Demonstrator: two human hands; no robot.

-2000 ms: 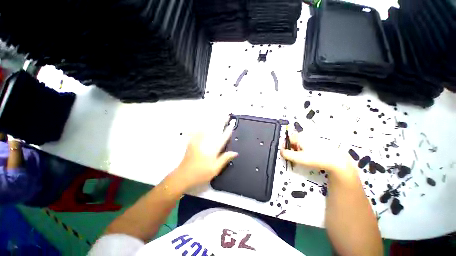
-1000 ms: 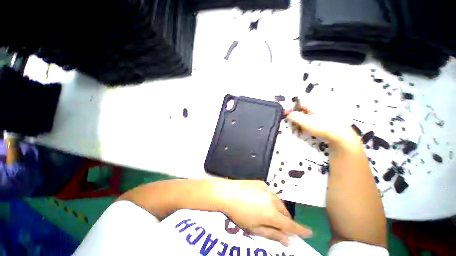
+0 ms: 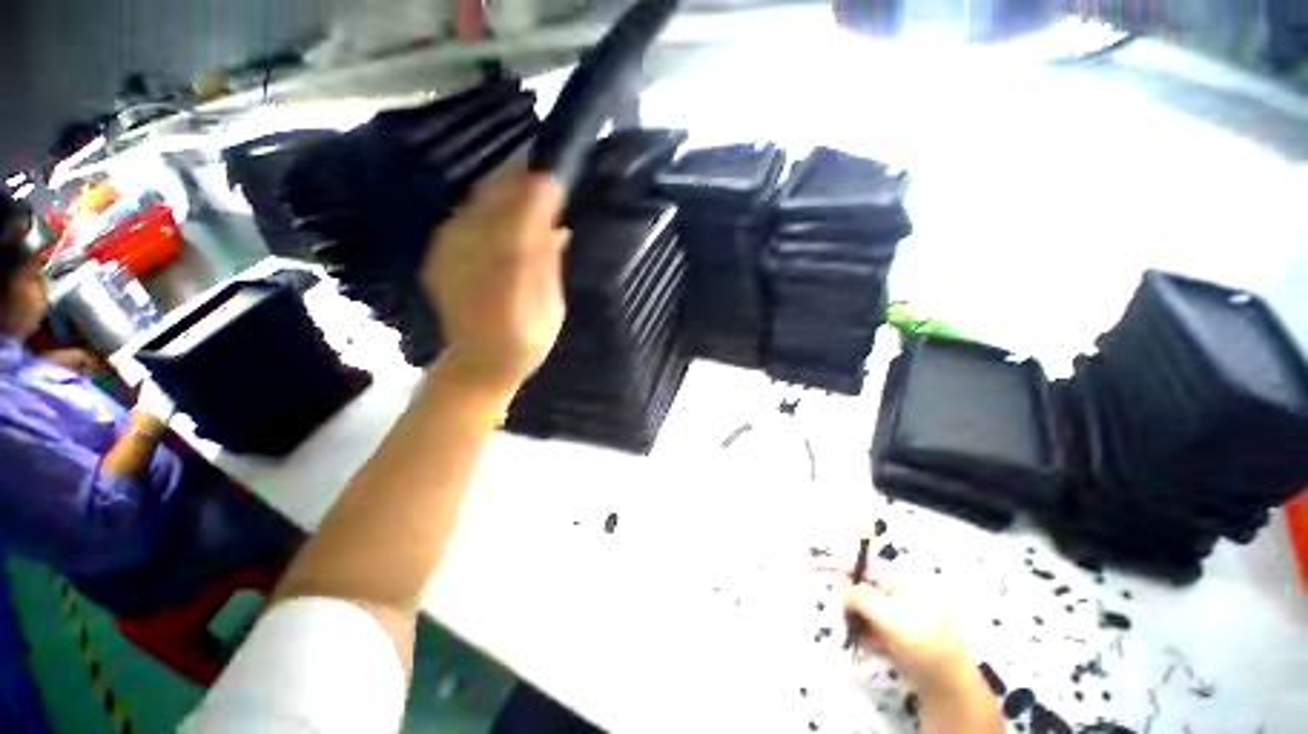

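My left hand is raised over the tall left stacks and grips a black tablet case, which is tilted, blurred and cut off by the top edge. My right hand is low at the right, near the table surface, and holds a slim dark knife with a yellow end, upright between the fingers. Its tip is hidden. Tall stacks of black cases stand just beyond my left hand.
More stacked cases stand at the middle and right, with a lower pile beside them. Black offcuts lie scattered on the white table. A person in purple is at the left by another dark stack.
The view has tilted up and left. My left hand has gone from near my body up to the stacks and now holds a case. The case in front of me is gone from the table.
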